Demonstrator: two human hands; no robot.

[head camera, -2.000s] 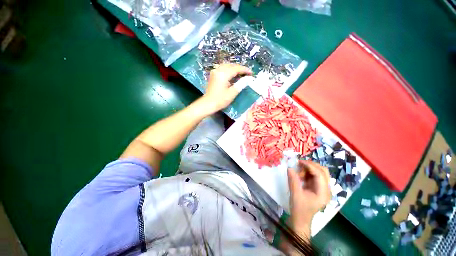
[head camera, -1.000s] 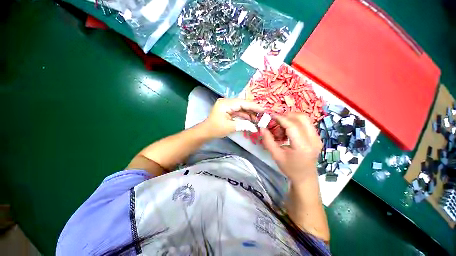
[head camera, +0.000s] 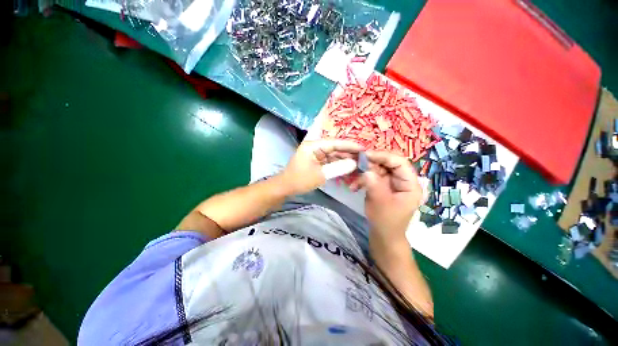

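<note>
My left hand (head camera: pixel 318 164) and my right hand (head camera: pixel 393 189) meet over the near edge of the red strips (head camera: pixel 379 118). A small grey piece (head camera: pixel 364 161) is pinched between the fingertips of both hands; its details are too small to tell. A white wrap (head camera: pixel 339 169) covers a finger or thumb of my left hand. The red strips lie in a loose pile on the white board (head camera: pixel 444 251). Dark square pads (head camera: pixel 464 162) lie right of the strips, with some pale and greenish ones among them.
Small metal parts (head camera: pixel 278 40) lie on clear plastic beyond my left hand, beside a white card (head camera: pixel 332 65). Clear plastic bags (head camera: pixel 186 34) lie farther left. A large red tray (head camera: pixel 501 74) lies beyond the board. Clear bits (head camera: pixel 545 201) and brown cardboard (head camera: pixel 572 213) with dark squares are right.
My left hand has come back from the metal parts to meet my right hand. Since a second ago, the pinched piece has changed from showing a white face to looking grey, and the view has shifted slightly.
</note>
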